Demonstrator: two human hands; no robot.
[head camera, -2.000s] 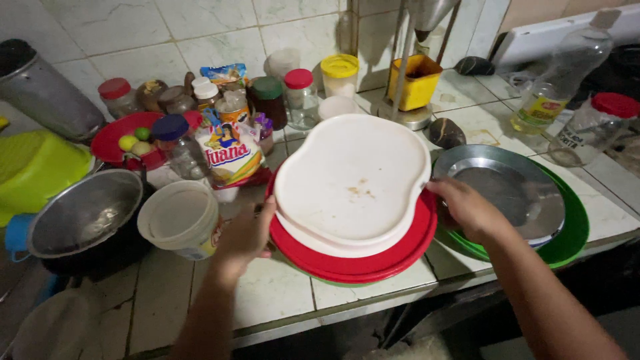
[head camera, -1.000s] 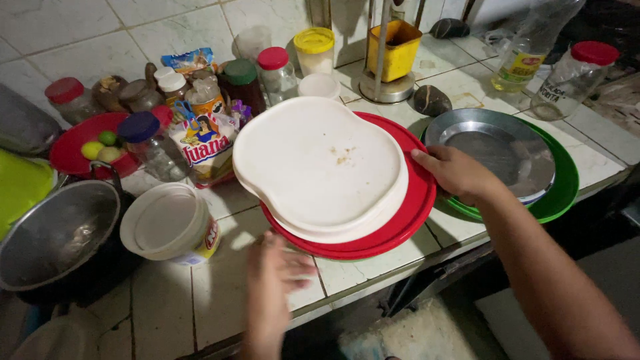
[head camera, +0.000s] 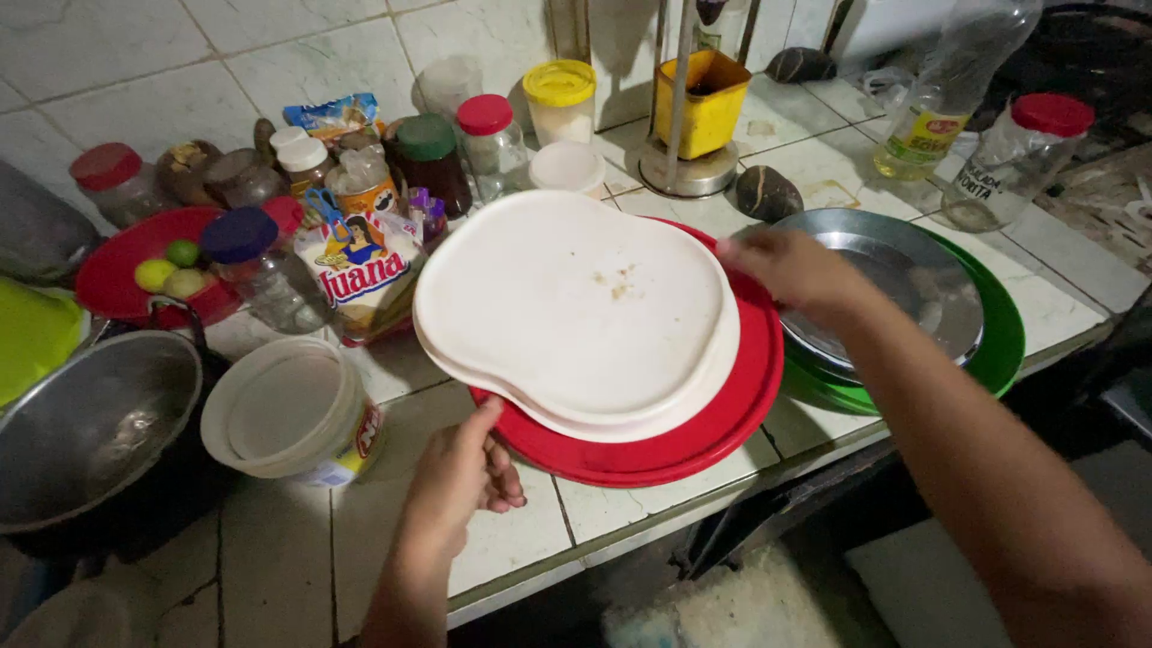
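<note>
White plastic lids or trays with a wavy outline (head camera: 576, 306) lie stacked on a round red plastic lid or tray (head camera: 648, 459) on the tiled counter. Brown crumbs or stains mark the upper white surface. My left hand (head camera: 463, 477) is at the lower left edge of the stack, its thumb near the white rim and its other fingers curled below. At the upper right rim is my right hand (head camera: 801, 274), fingertips close to the white and red edges; contact is hard to tell. Beneath and beyond my right wrist, a round metal pan (head camera: 918, 297) rests on a green plastic tray (head camera: 1003, 315).
On the left are a dark metal pot (head camera: 90, 423), a plastic tub (head camera: 283, 409) and a red bowl (head camera: 117, 270) with limes. Several jars and a flour bag (head camera: 360, 270) stand behind. A yellow container (head camera: 702, 103), stones and an oil bottle (head camera: 927, 117) are at the back right.
My left hand, off the stack one second ago, is back at its lower left edge. The white pieces have shifted left on the red one since two seconds ago.
</note>
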